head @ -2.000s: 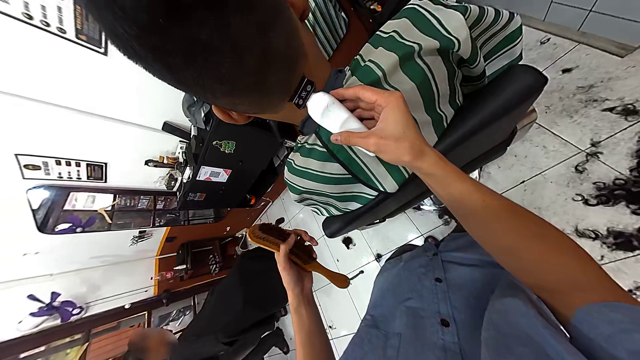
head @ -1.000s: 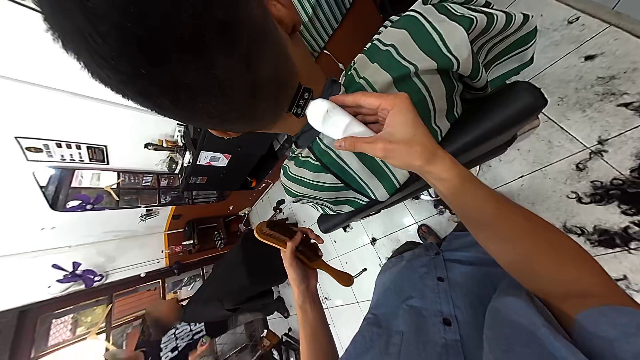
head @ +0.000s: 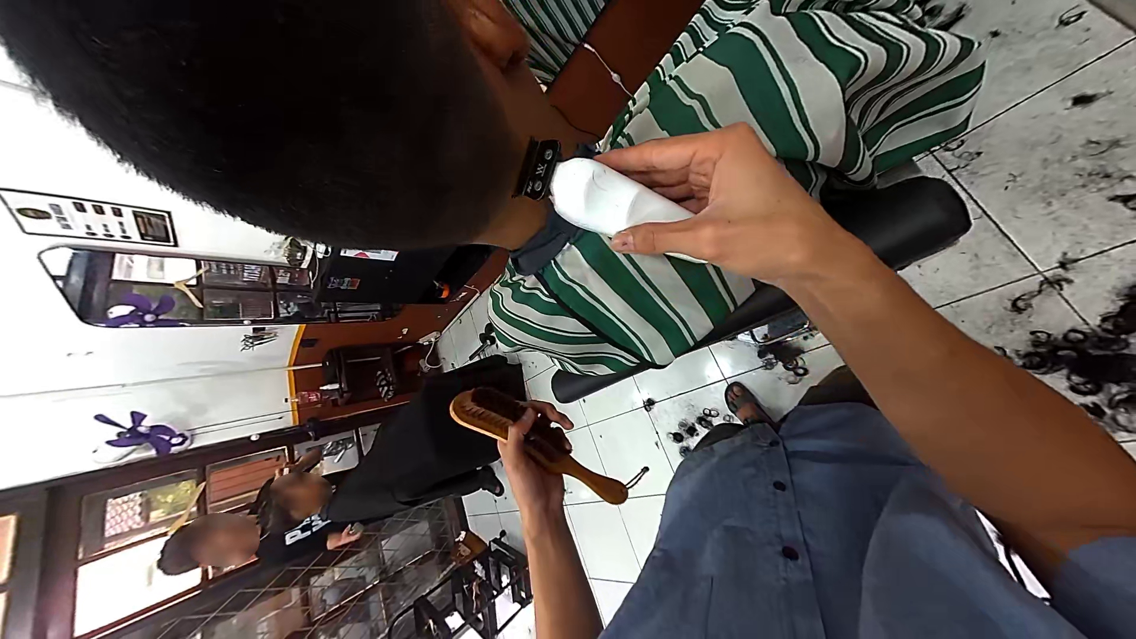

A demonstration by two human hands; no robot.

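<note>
My right hand [head: 741, 209] is closed around a white hair clipper [head: 608, 197]. Its black head [head: 538, 169] rests against the nape of a person with short dark hair [head: 355, 115], just above a dark neck band [head: 546, 244]. A green-and-white striped cape [head: 621, 297] covers this person's shoulders. Lower down, my left hand [head: 535, 453] grips a wooden brush [head: 590, 477] with dark bristles, its handle pointing down and right, apart from the cape. Part of the clipper's body is hidden under my right fingers.
A black padded chair part [head: 905, 222] lies beyond the cape. Cut hair [head: 1083, 359] is scattered over the tiled floor [head: 626, 444]. Other people [head: 297, 497] are at the lower left. A mirror [head: 213, 288] and a purple fan [head: 142, 433] are on the left wall.
The view has shifted somewhat, bringing more people into sight at the lower left. The clipper remains at the nape in my right hand, and my left hand keeps hold of the brush.
</note>
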